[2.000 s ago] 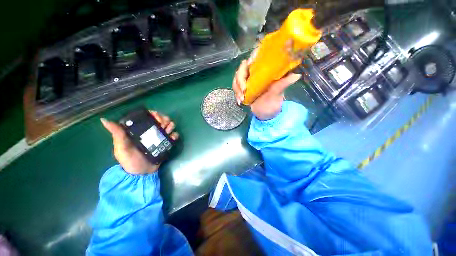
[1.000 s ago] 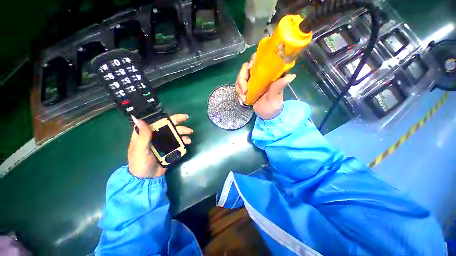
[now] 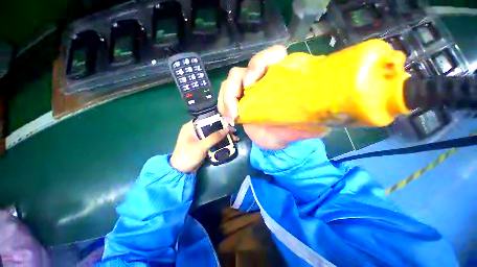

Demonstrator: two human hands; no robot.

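A black flip phone (image 3: pixel 191 79) lies open in my left hand (image 3: pixel 192 146). Its keypad half with white digits points away from me; the half with a pale frame and small dark screen is nearer, under my thumb. My right hand (image 3: pixel 256 83) is closed round a fat yellow electric screwdriver (image 3: pixel 319 86). The screwdriver lies nearly level, its narrow end at the phone's right side near the hinge. The driver tip and any screw are hidden by my fingers. The round screw dish is not visible.
A clear blister tray (image 3: pixel 141 68) with several black phone units stands at the back left on a brown board (image 3: pixel 61 101). More clear trays (image 3: pixel 444 36) stand at the right. A black cord (image 3: pixel 444 93) runs from the screwdriver to the right. A pink sleeve (image 3: pixel 21 240) shows at lower left.
The phone, first showing its closed outside, was opened and has moved right. The screwdriver has tilted towards level and moved to the phone, now nearer the camera. The screw dish has gone from sight.
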